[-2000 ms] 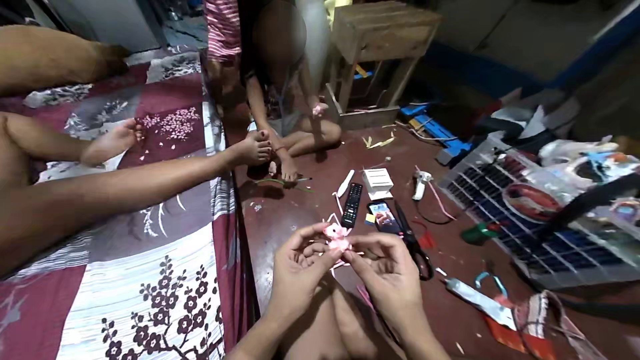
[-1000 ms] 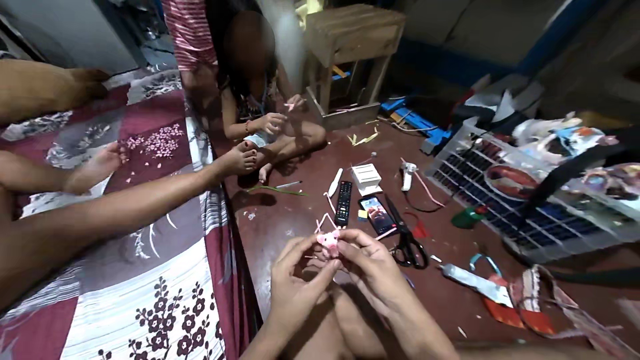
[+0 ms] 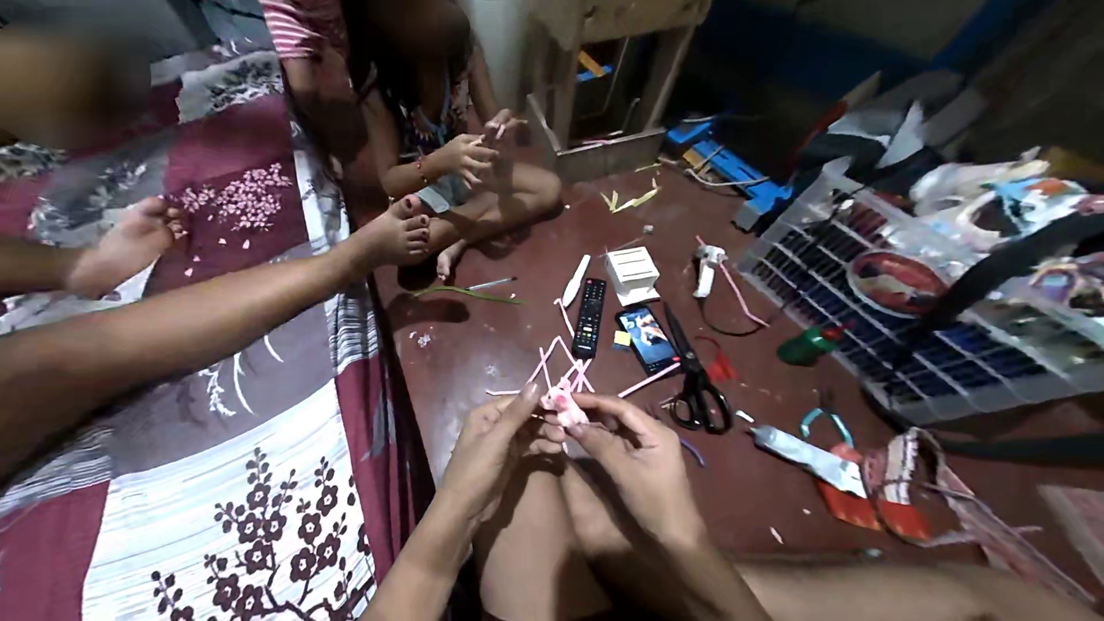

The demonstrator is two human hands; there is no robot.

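Note:
Between the fingertips of both hands is a small pink and white crafted piece (image 3: 565,405), its exact form too small to tell. My left hand (image 3: 492,448) pinches it from the left, and my right hand (image 3: 634,448) grips its right side. Thin pink strips (image 3: 586,375) lie on the floor just beyond the fingers. Past them are a black remote control (image 3: 589,317), a smartphone (image 3: 649,339) with a lit screen and a small white box (image 3: 632,274). Black-handled scissors (image 3: 697,392) lie to the right of the phone.
A glue gun (image 3: 709,269), green bottle (image 3: 809,345), silvery tube (image 3: 811,457) and plastic crate (image 3: 975,371) are on the right. Another person (image 3: 457,164) sits on the floor ahead. Someone's legs (image 3: 216,297) extend over the patterned bedding (image 3: 233,483) at left.
The other person's hands have come together in front of the body. My hands still hold the pink piece, which has turned between my fingers.

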